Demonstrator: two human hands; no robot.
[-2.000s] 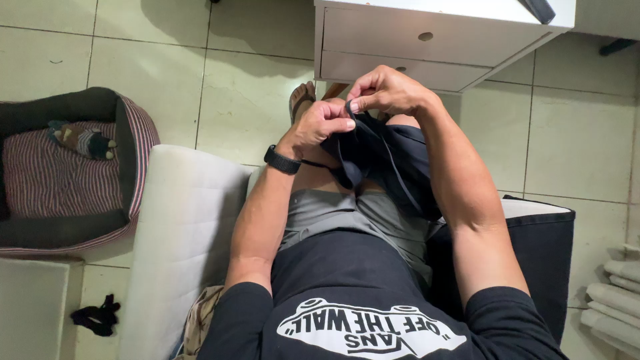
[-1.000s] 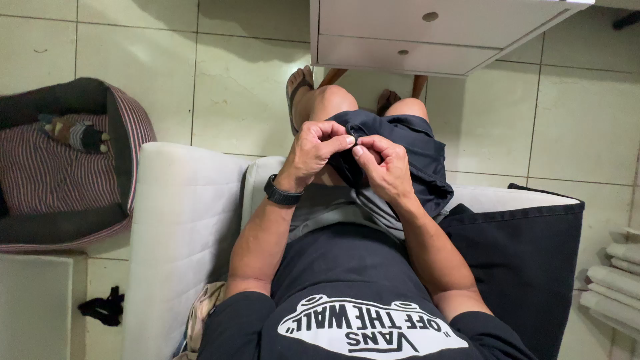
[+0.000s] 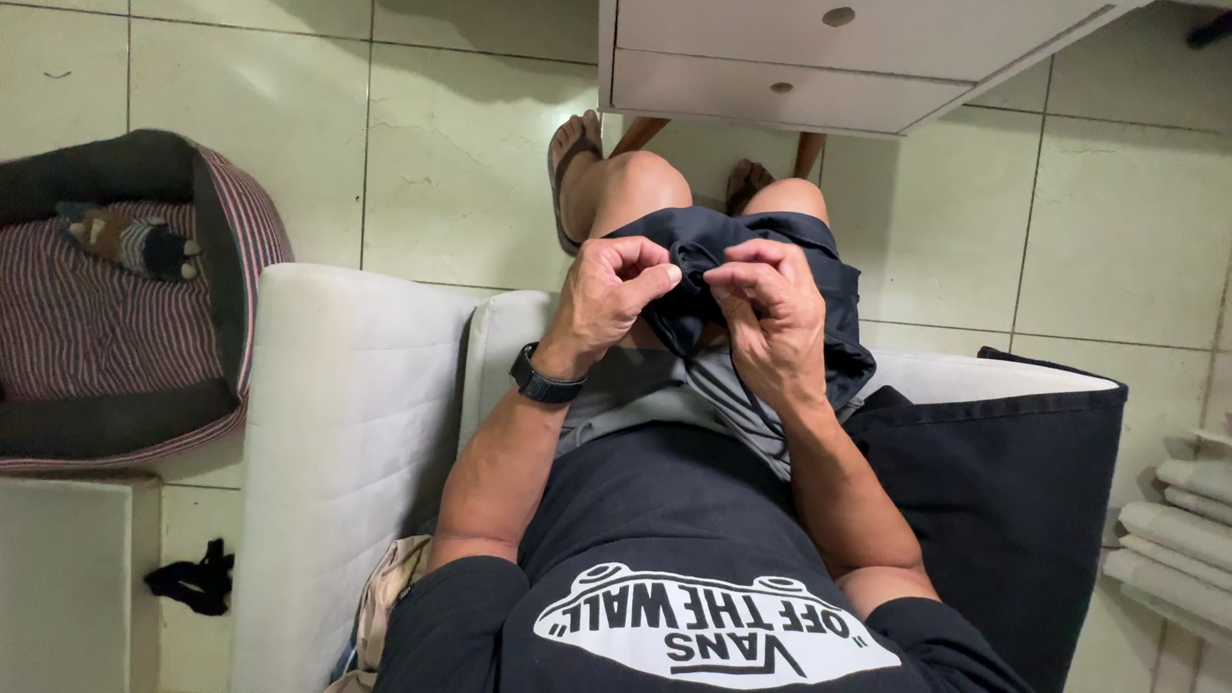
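Note:
A dark navy or black cloth garment lies bunched across my thighs, over grey shorts. My left hand, with a black watch at its wrist, pinches a fold of this cloth between thumb and forefinger. Facing it, my right hand has its fingertips at the same bunched part, slightly apart from the left fingertips. Whether anything small, such as a thread or needle, is between the right fingertips cannot be seen. A thin dark cord or edge hangs below my right hand.
A white drawer unit stands in front of my knees. I sit on a white padded seat, its armrest at left. Black fabric lies at right, near stacked pale cloths. A striped pet bed holds a stuffed toy.
The two hands were close together a second ago and now stand slightly apart. Two seconds ago the right hand was raised higher, above the left.

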